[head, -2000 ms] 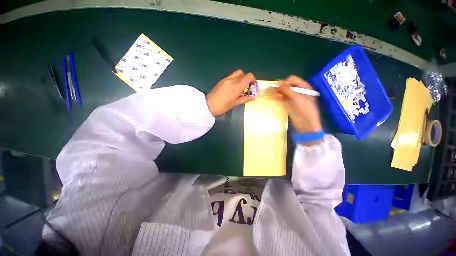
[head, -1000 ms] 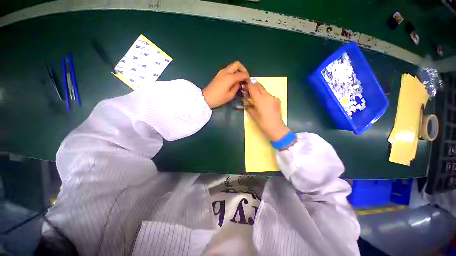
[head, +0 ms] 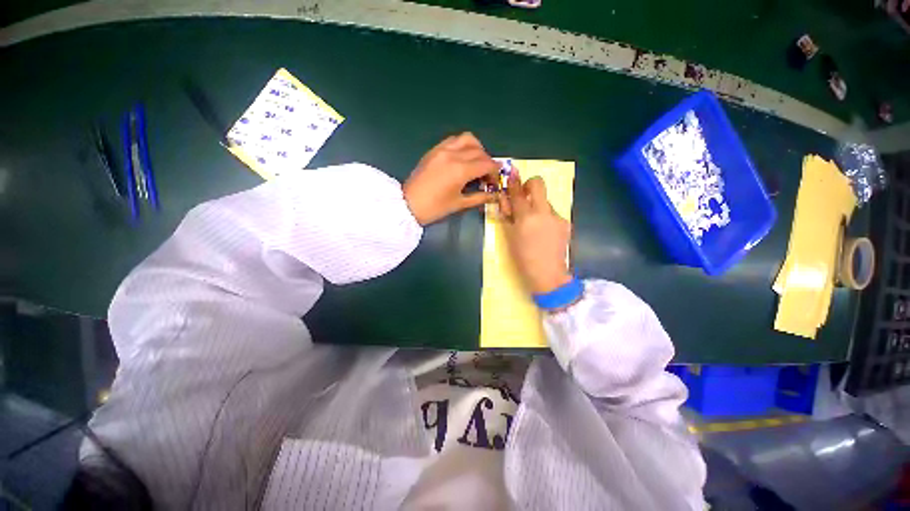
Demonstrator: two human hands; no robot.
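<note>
My left hand point(head: 449, 180) holds a small electronic module point(head: 505, 174) between its fingertips, over the top left of the long yellow sheet point(head: 515, 309). My right hand point(head: 537, 235), with a blue band at the wrist, touches the module from the right with its fingertips. The fingers hide most of the module. Whether my right hand also holds a tool cannot be told. The yellow sheet lies upright on the dark green bench before me.
A blue bin point(head: 750, 225) of white bits stands at right, with yellow sheets point(head: 810, 250), a tape roll point(head: 856, 261) and a clear bag point(head: 862, 170) beyond. A white sticker sheet point(head: 284, 125) and blue tools point(head: 140, 165) lie left. A pale rail point(head: 479, 38) borders the conveyor.
Two seconds ago my right hand held a pale pen-like tool at the sheet's top right; it has since moved left to the module. Items on the conveyor have shifted slightly.
</note>
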